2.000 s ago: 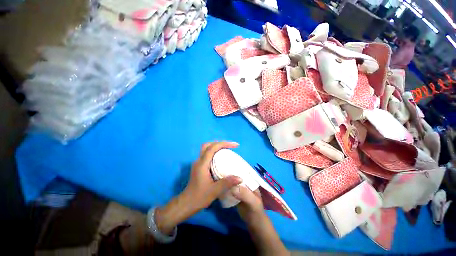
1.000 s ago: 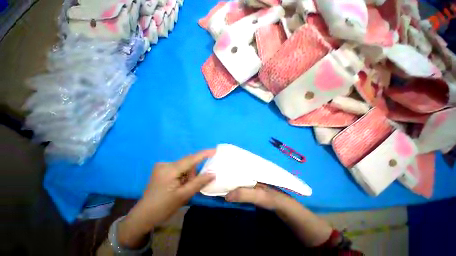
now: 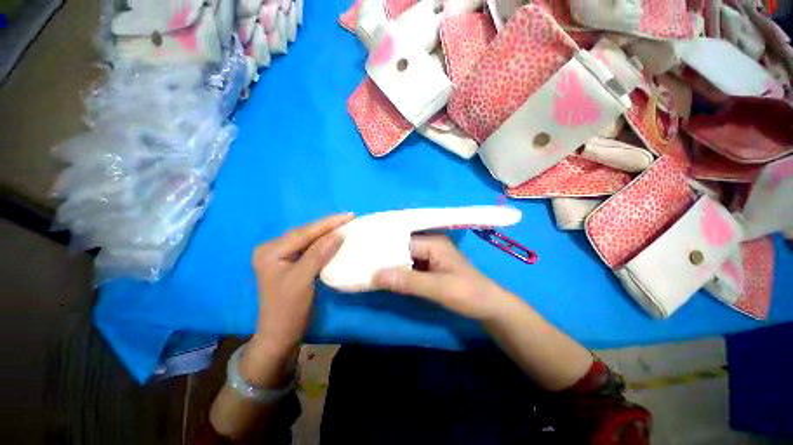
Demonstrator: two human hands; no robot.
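Note:
An off-white flap pouch [image 3: 369, 252] is held above the blue cloth near its front edge. Its flap stands open and points right, with a thin coral strip along its underside. My left hand [image 3: 300, 269] grips the pouch's left end. My right hand [image 3: 439, 276] holds its lower right part, thumb in front and fingers under the flap. The pouch's inside and snap are hidden. Thread snips with a magenta-red handle [image 3: 511, 248] lie on the cloth just right of the pouch, their blades partly hidden by the flap.
A large heap of open pouches [image 3: 556, 113] with coral linings covers the right and back right. Clear plastic bags [image 3: 143, 165] are piled at the left. Closed pouches [image 3: 165, 35] are stacked behind them. The blue cloth [image 3: 287, 156] has its front edge just before me.
The pouch has been raised and turned, so its flap now points level to the right instead of sloping down. Both hands moved with it. The view has tilted and shifted downward.

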